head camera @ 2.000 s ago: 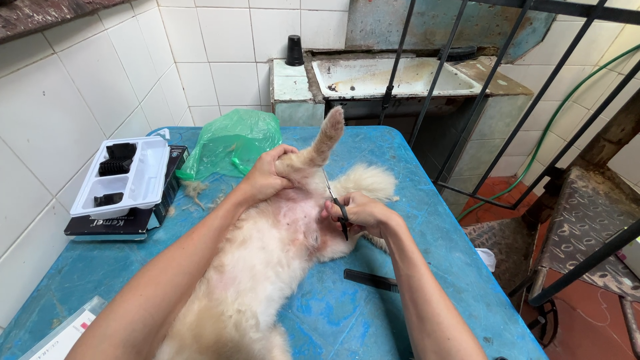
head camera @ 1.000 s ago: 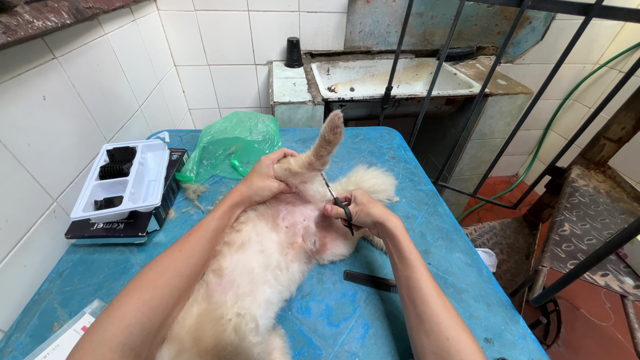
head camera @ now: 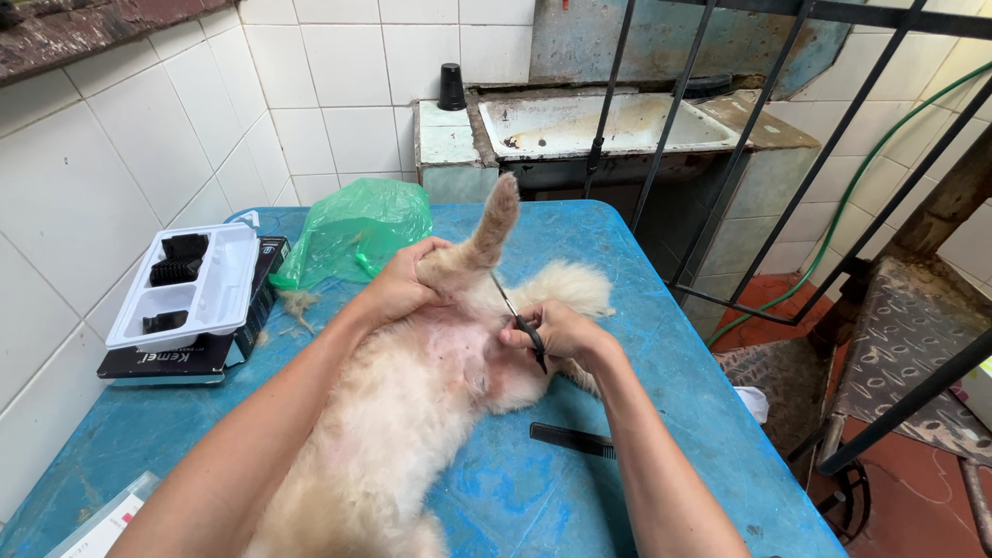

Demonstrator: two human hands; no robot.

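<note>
A cream-furred dog [head camera: 395,411] lies belly up on the blue table [head camera: 542,480], its head out of view. My left hand [head camera: 407,283] grips one hind leg [head camera: 492,225] near the thigh, so the paw points up. Black-handled scissors [head camera: 530,333] are in my right hand [head camera: 554,329], their metal blades against the fur at the inner side of that raised leg. How far the blades are apart cannot be told. The fluffy tail [head camera: 570,285] spreads behind my right hand. A black comb [head camera: 572,439] lies beside the dog, partly hidden by my right forearm.
On the left, a white tray [head camera: 219,291] of black clipper guards rests on a black box [head camera: 167,363]. A green plastic bag [head camera: 364,225] and loose fur [head camera: 297,304] lie behind my left arm. Black metal bars [head camera: 659,132] and an old sink [head camera: 558,128] stand beyond the table.
My right hand and the scissors have shifted slightly along the dog's inner thigh. My left hand keeps its hold on the raised leg.
</note>
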